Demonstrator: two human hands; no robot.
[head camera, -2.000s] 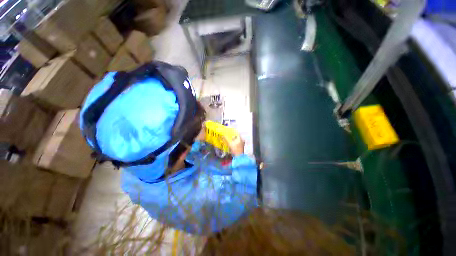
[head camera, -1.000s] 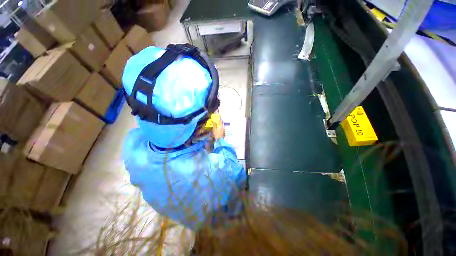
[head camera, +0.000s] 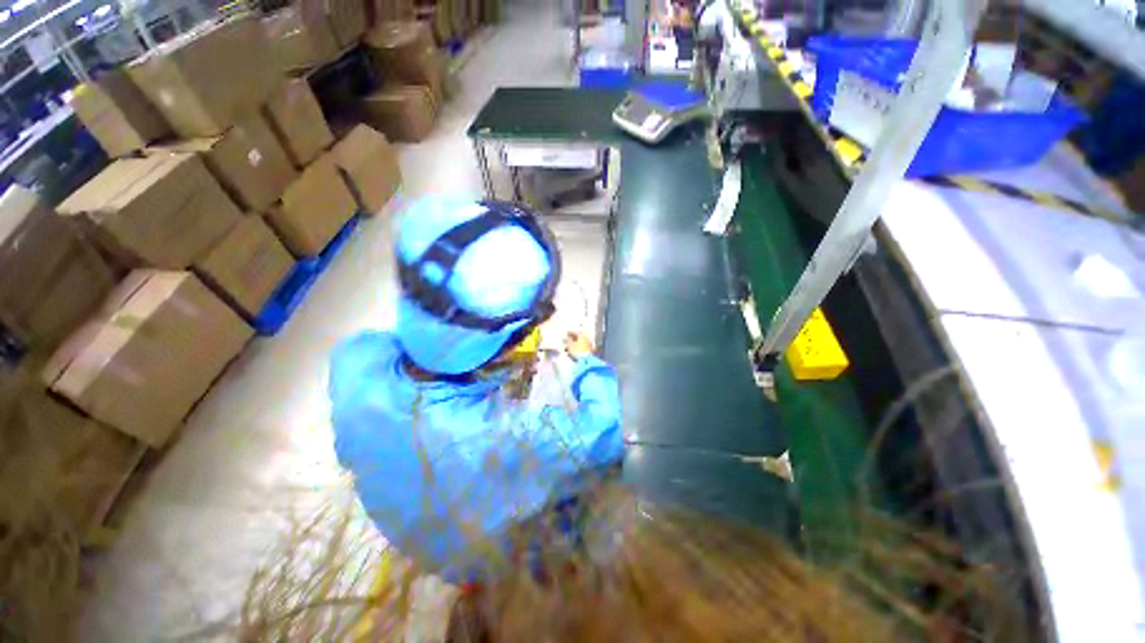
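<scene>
Neither of my hands is in the picture. A small yellow carton (head camera: 816, 348) with faint dark print lies on the green conveyor belt (head camera: 822, 459), beside the foot of a slanted metal post. Just in front of me a person in a blue smock (head camera: 465, 440) and blue cap with black straps bends forward. A yellow piece (head camera: 529, 343) shows at this person's face side, mostly hidden by the cap. One of the person's hands (head camera: 578, 344) is seen near it.
The dark bench (head camera: 678, 327) runs forward beside the belt to a scale (head camera: 657, 113) and side table (head camera: 540, 113). Cardboard boxes (head camera: 157, 345) stand at left, some on a blue pallet (head camera: 305, 279). The metal post (head camera: 879, 189), blue bin (head camera: 992, 145) and white surface (head camera: 1005, 377) are at right. Hair-like strands blur the bottom.
The view has tilted up, showing more of the hall, the blue bin and the scale. The yellow carton appears further left and lower. The person's yellow piece is now mostly hidden.
</scene>
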